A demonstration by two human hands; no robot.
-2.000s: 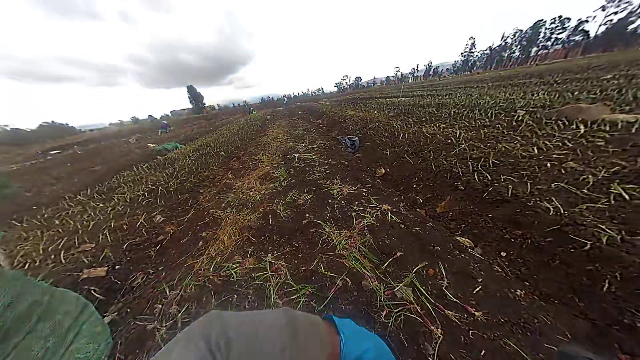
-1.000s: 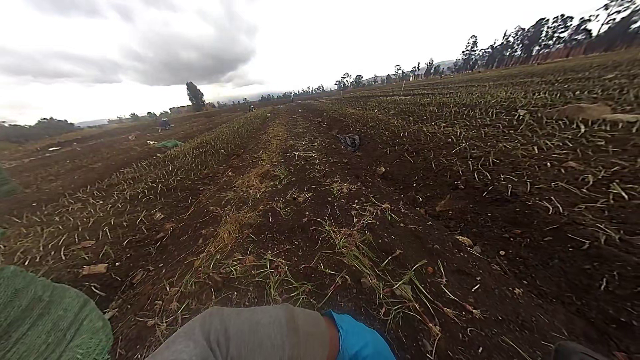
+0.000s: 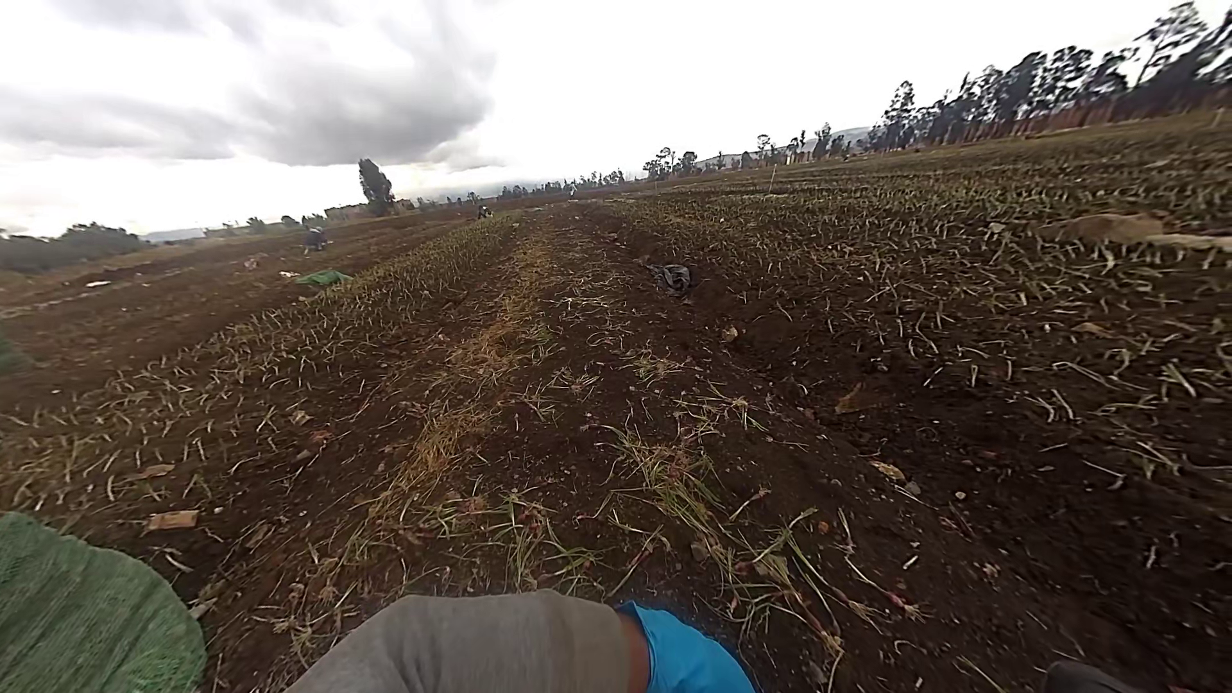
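A grey sleeve [image 3: 491,640] reaches across the bottom edge from the left, with a strip of bare wrist beyond its cuff. It looks like my left arm. Only the blue glove's wrist part on my left hand [image 3: 688,654] shows; the fingers and anything in them are cut off below. My right hand is out of view. Above and right of the glove, pulled onion-like plants [image 3: 679,481] with green leaves and small reddish bulbs lie loose on the dark soil. A green mesh sack [image 3: 91,611] bulges in at the lower left corner.
Rows of standing stalks [image 3: 318,332] run along the left, and more stalks [image 3: 962,221] cover the right. Dry straw [image 3: 438,448] lies on the bed. A dark crumpled bag [image 3: 674,278] and a green cloth or sack [image 3: 323,277] lie farther off. A distant person [image 3: 315,240] is at the left.
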